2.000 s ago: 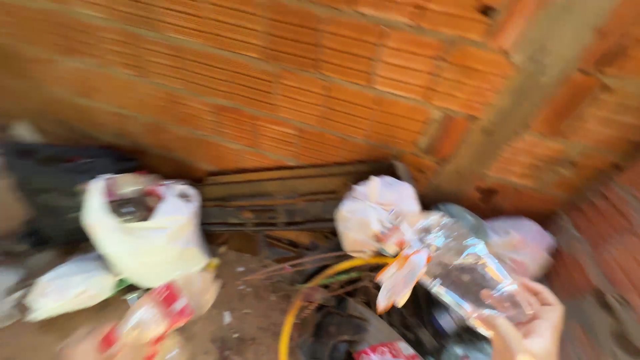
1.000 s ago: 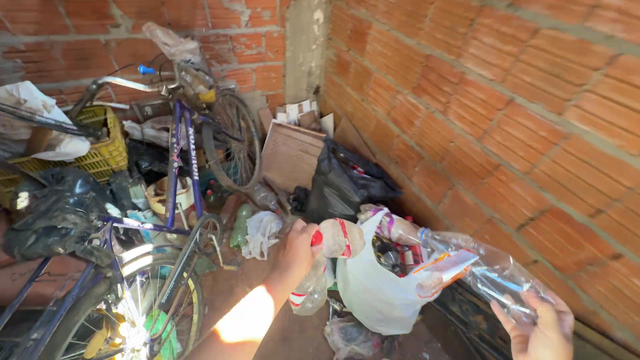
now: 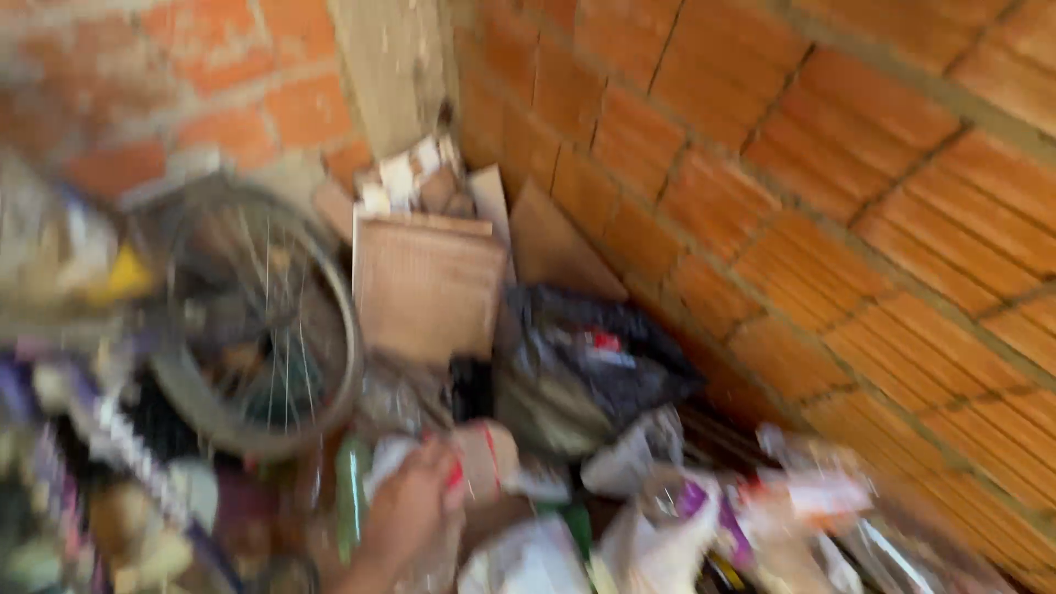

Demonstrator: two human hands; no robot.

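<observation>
At the lower left centre, my left hand (image 3: 412,507) is closed around clear plastic bottles; a red cap and a red-striped bottle part (image 3: 487,458) show beside the fingers. My right hand does not show. A blurred clear plastic bottle with a white and orange label (image 3: 825,495) lies across the lower right, and its lower end fades toward the corner. Between them, a white plastic bag (image 3: 652,544) holds items, one of them purple. A green bottle (image 3: 351,495) stands just left of my left hand.
A bicycle wheel (image 3: 264,322) and a blurred purple frame (image 3: 140,462) occupy the left. Brownish panels (image 3: 429,289) lean in the corner, beside a black plastic bag (image 3: 610,355). The hollow-brick wall (image 3: 784,247) runs along the right.
The view has swung toward the corner. My left hand still holds the bottles beside the white bag. My right hand, earlier seen gripping the clear bottle, is out of view.
</observation>
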